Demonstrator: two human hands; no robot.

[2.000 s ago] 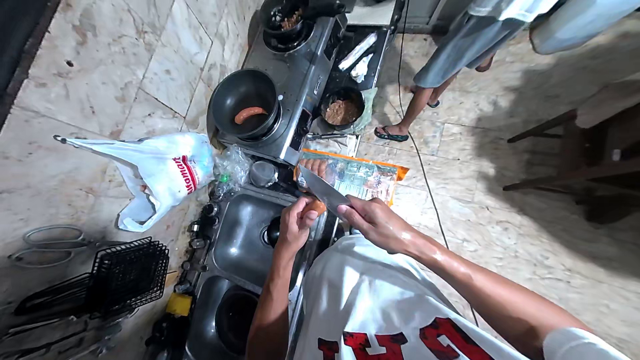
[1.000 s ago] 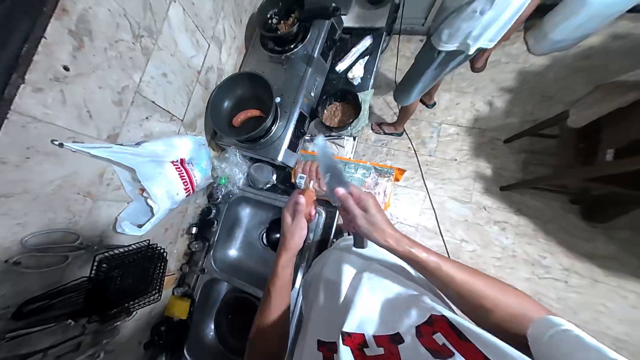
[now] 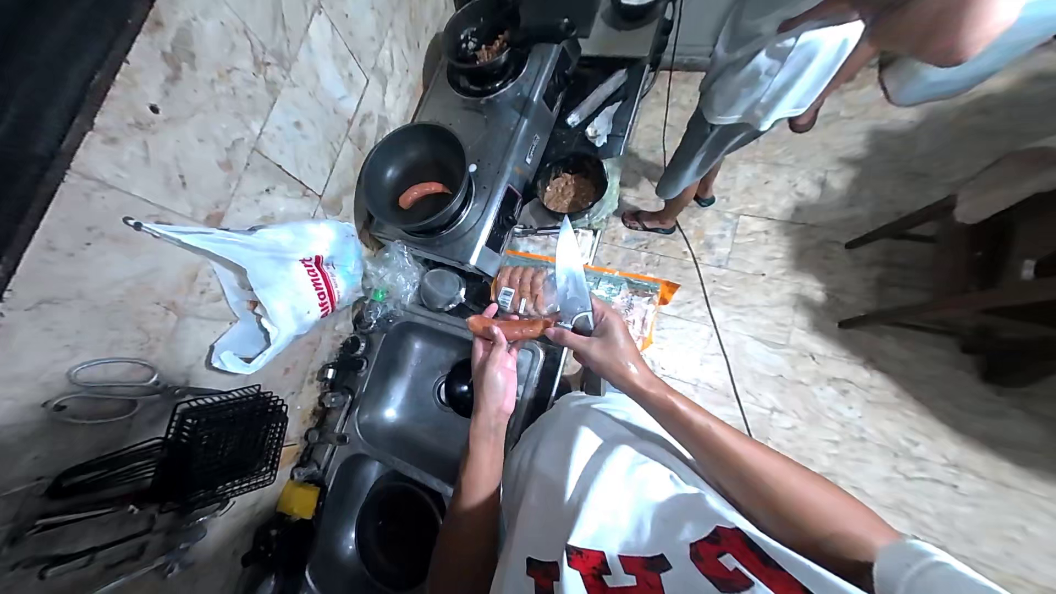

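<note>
My left hand (image 3: 496,363) holds a reddish sausage (image 3: 513,328) between thumb and fingers, above the edge of the sink. Shut on the handle of a kitchen knife (image 3: 571,276), my right hand (image 3: 606,342) keeps the blade pointing away from me, while its thumb touches the sausage's right end. Just beyond both hands lies an orange-edged plastic package (image 3: 652,289), with a pack of sausages (image 3: 526,285) at its left. Another sausage (image 3: 424,194) rests in a deep dark pan (image 3: 417,157) on the stove.
A metal double-basin sink (image 3: 404,388) is below my left hand. Beside the gas stove (image 3: 511,115) stands a bowl of brownish food (image 3: 571,188). A white plastic bag (image 3: 289,272) hangs at the left wall, above a black wire basket (image 3: 227,445). A person (image 3: 726,107) stands at upper right.
The sausage in my left hand, largely hidden by my fingers before, now lies crosswise in full view. The knife, blurred a second ago, is now sharp, its blade pointing away from me.
</note>
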